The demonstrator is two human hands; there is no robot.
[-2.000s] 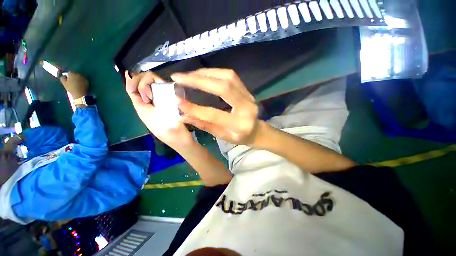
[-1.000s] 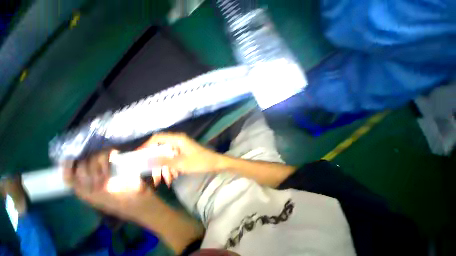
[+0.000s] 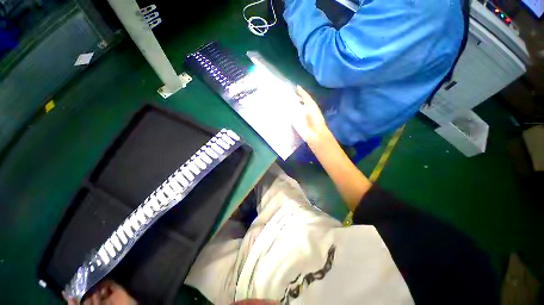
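Note:
A carrier strip (image 3: 161, 196) with a row of white oval pieces lies diagonally across the black foam-lined tray (image 3: 128, 156). My left hand (image 3: 110, 293) is at the strip's near end, cut off by the bottom edge; its grip is unclear. My right hand (image 3: 309, 119) reaches to the right edge of the second strip stack (image 3: 262, 110), which is shiny, with a dark marked far end. A pale narrow edge or bar (image 3: 268, 68) runs from the stack's far side to my right fingertips. Glare hides what it is and whether my fingers hold it.
A grey metal post (image 3: 146, 50) stands on the bench's far side. A white cable (image 3: 258, 24) is coiled beyond the stack. A person in a blue smock (image 3: 382, 65) is close by at the right, before a grey cabinet (image 3: 477, 56).
The view has swung to the right. My hands, together on a white bar before, are now apart: left at the tray strip's near end, right at the second stack.

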